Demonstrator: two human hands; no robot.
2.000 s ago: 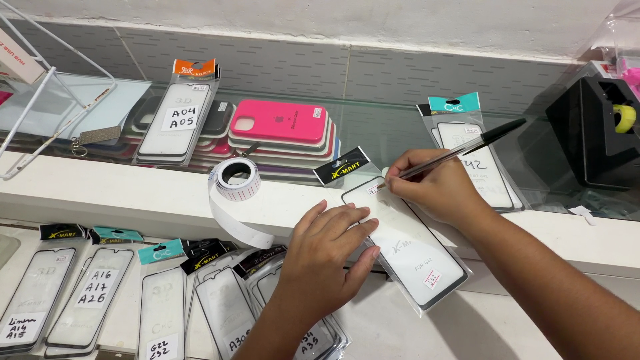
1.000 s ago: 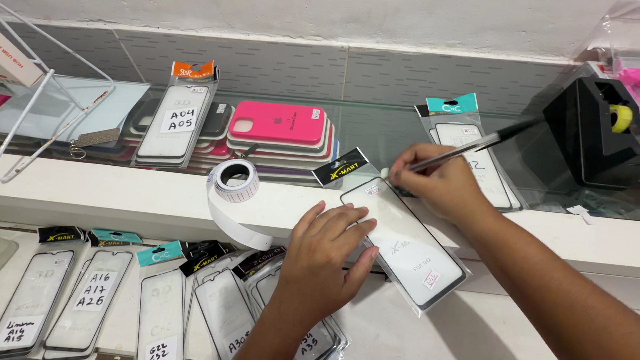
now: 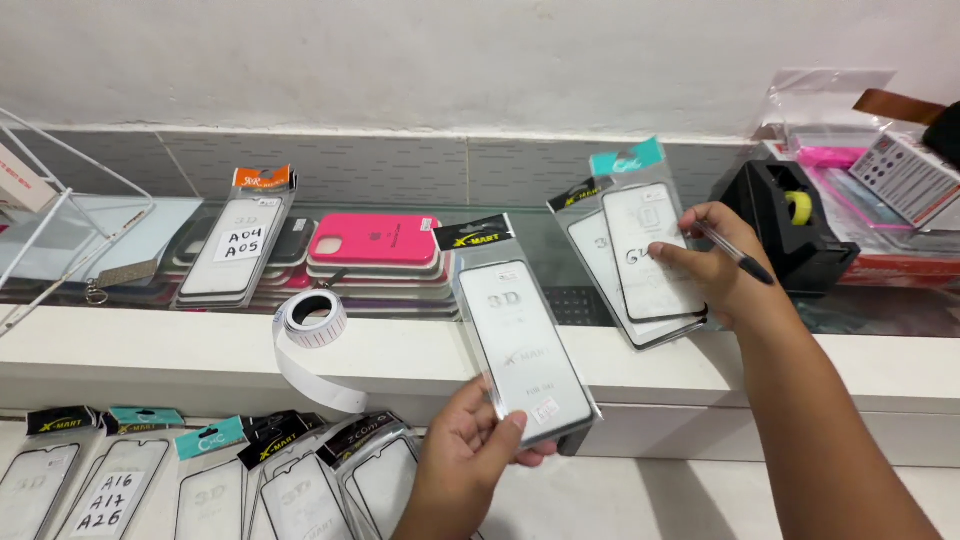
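My left hand [image 3: 480, 450] holds the lower end of a packaged 3D screen protector [image 3: 529, 330] with a black X-Mart header, raised at the front of the white ledge. With my right hand [image 3: 712, 262] I grip a packaged screen protector with a teal header [image 3: 649, 225] by its right edge, thumb over its handwritten mark. A ballpoint pen [image 3: 731, 251] is tucked between the fingers of that hand. Behind the teal-header pack lies another packaged protector with a black header [image 3: 592, 240]. A partly unrolled label roll [image 3: 330, 330] lies on the ledge to the left.
A pink phone case [image 3: 375, 240] tops a stack on the glass shelf, beside a labelled protector pack [image 3: 232, 255]. At the right stands a black tape dispenser [image 3: 780, 225]. Several packaged protectors [image 3: 296, 495] lie on the lower surface. A white wire rack [image 3: 67, 195] is at far left.
My right hand has stopped holding the pen over the X-Mart pack and moved right to the teal-header pack. My left hand now holds the X-Mart pack up, where before it pressed on it.
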